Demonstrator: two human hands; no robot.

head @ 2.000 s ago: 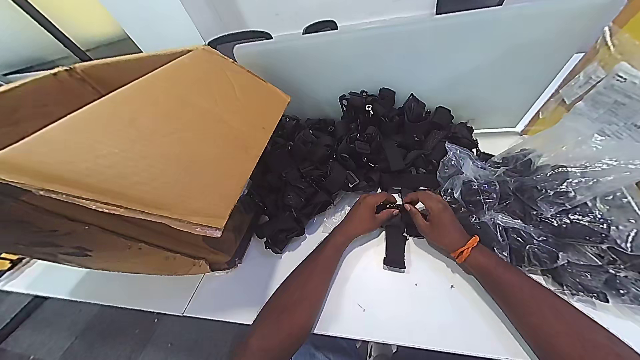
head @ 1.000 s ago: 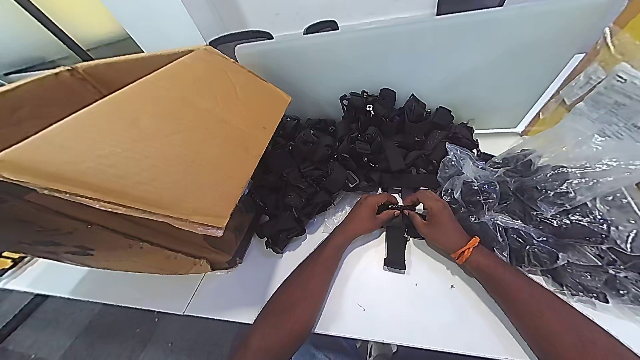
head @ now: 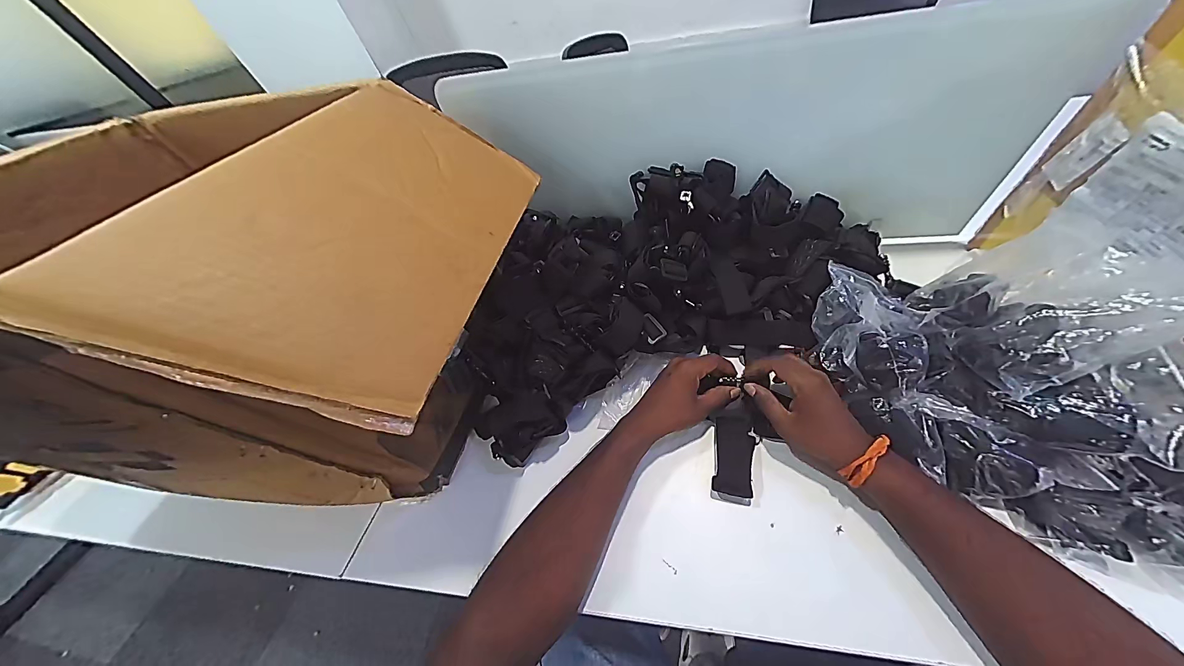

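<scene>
Between my two hands is a black webbing strap [head: 733, 460] with a small dark fitting, its free end hanging down onto the white table. My left hand [head: 683, 396] pinches the fitting's left side between thumb and fingers. From the other side, my right hand [head: 803, 407] grips it with thumb and forefinger, the hands almost touching. An orange band circles the right wrist. The fitting's details are too small to tell. Just behind the hands lies a heap of black straps with buckles [head: 675, 268].
A large open cardboard box [head: 277, 250] stands at the left on the white table [head: 740, 573]. Clear plastic bags [head: 999, 379] with black items inside lie at the right. A pale upright panel [head: 740, 111] runs along the back.
</scene>
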